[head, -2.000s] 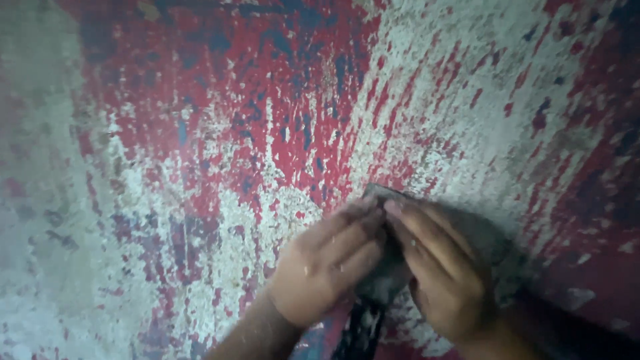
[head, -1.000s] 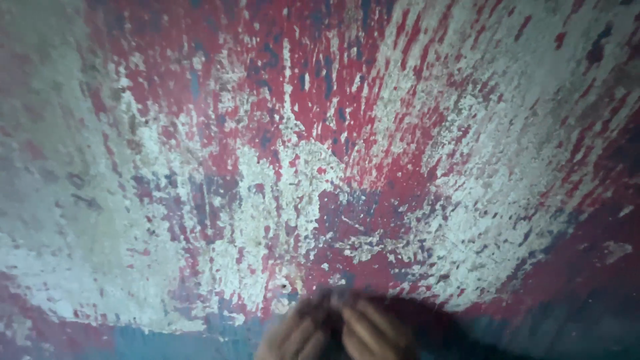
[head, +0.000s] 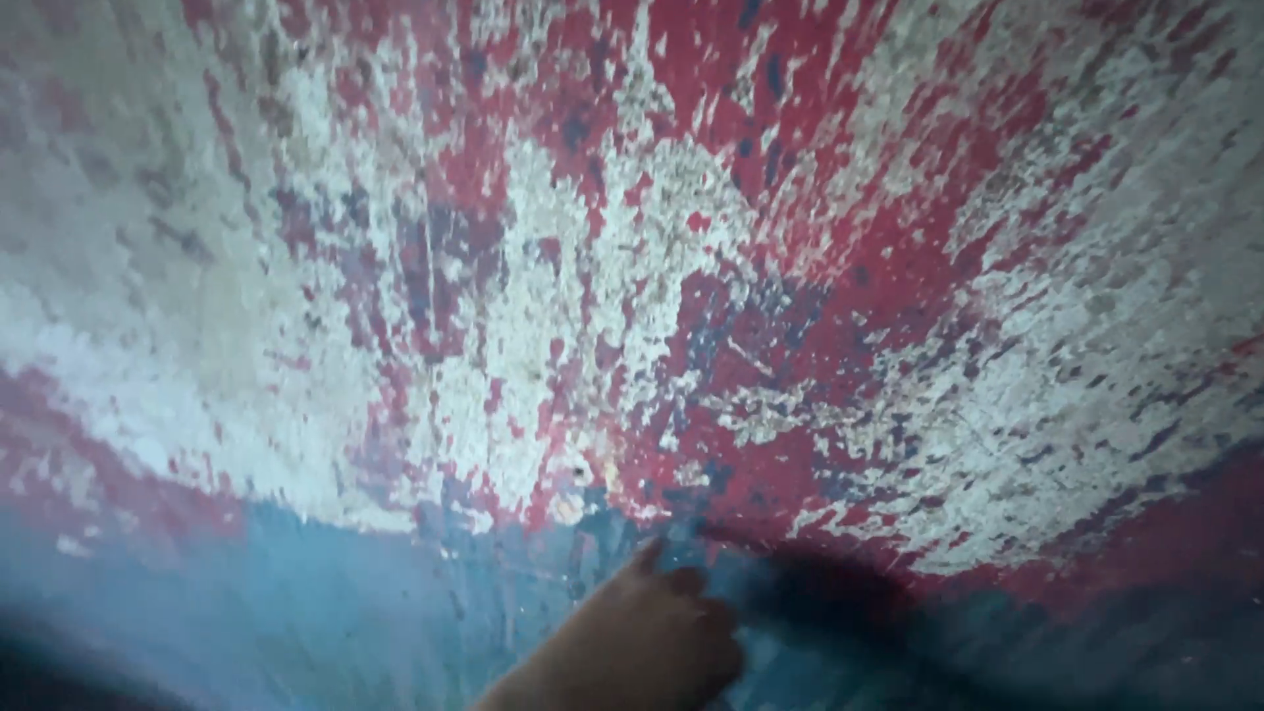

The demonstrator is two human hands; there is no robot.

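Note:
My left hand [head: 657,627] reaches up from the bottom edge, blurred and dim. Its index finger points up at the painted wall [head: 770,464], its tip at or close to the boundary between the blue band and the red paint. The other fingers are bent, and no object shows in the hand; the palm side is hidden. My right hand is out of view. Around the fingertip the wall is red with blue specks, and pale patches show where paint is worn away.
A blue painted band [head: 346,583] runs along the lower wall. Large pale, scraped areas [head: 1037,464] spread at right and left. A dark shadow [head: 829,592] falls to the right of the hand.
Two seconds ago both hands were together on a dark flat tool at the wall; now only my left hand shows, and the tool is out of sight. The view has shifted down the wall.

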